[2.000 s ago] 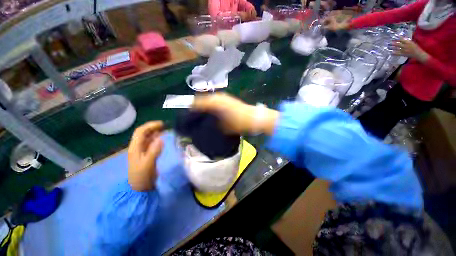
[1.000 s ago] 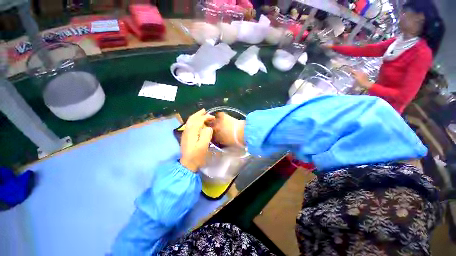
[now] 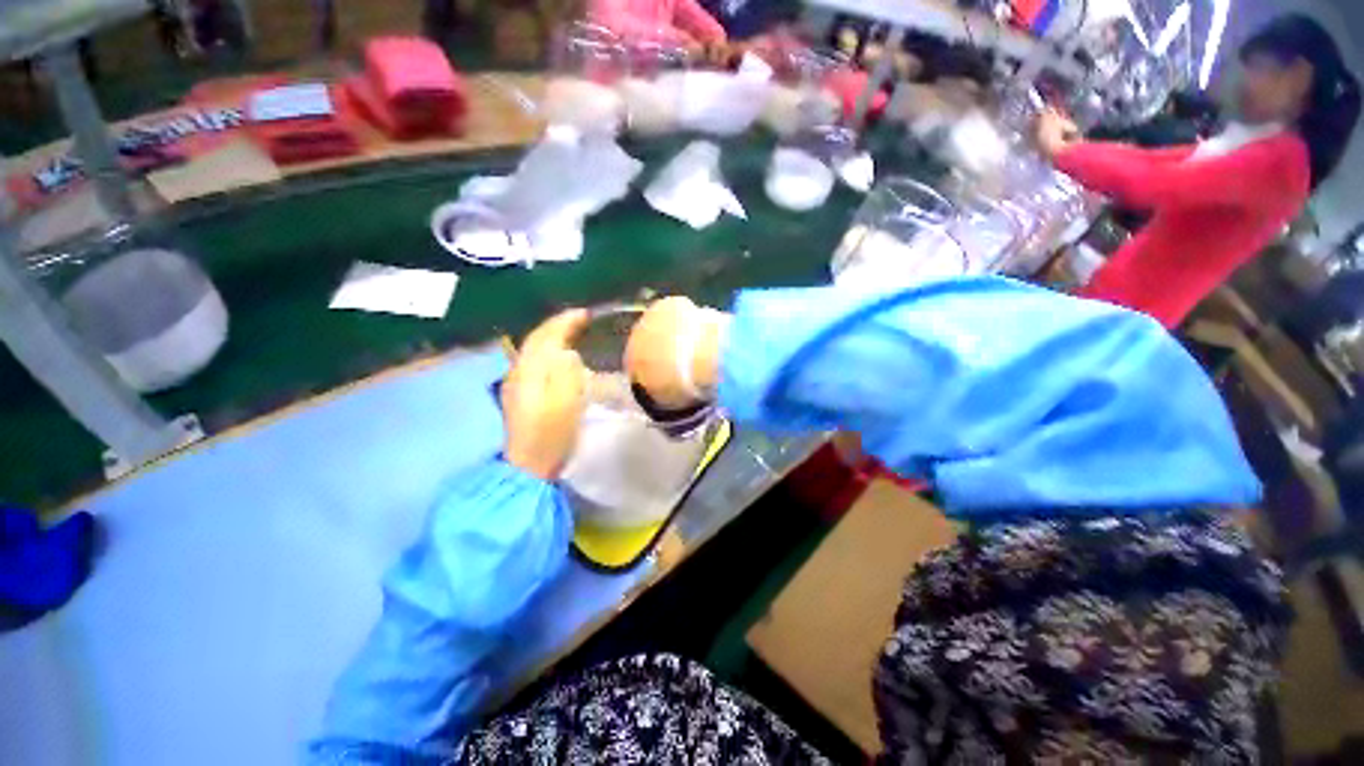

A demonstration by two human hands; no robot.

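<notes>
A clear jar body with a white lower part (image 3: 631, 467) stands on the yellow work pad with black edging (image 3: 616, 542) at the bench edge. My left hand (image 3: 545, 395) is on the jar's left side near the rim, fingers curled over it. My right hand (image 3: 673, 353) is at the right side of the rim, with a dark piece of the wiping cloth (image 3: 658, 406) showing under it against the jar wall. The right fingers are partly hidden and blurred.
A light blue board (image 3: 284, 569) lies under my left arm. A second jar (image 3: 150, 317) stands at left by a metal post (image 3: 75, 352). A paper slip (image 3: 394, 290), white ring fitting (image 3: 479, 234) and film wrap (image 3: 576, 183) lie on the green belt. A person in red (image 3: 1197, 210) works at right.
The camera view has shifted. Two seconds ago the dark cloth covered the jar's top and my left hand was off it; now both hands are at the rim.
</notes>
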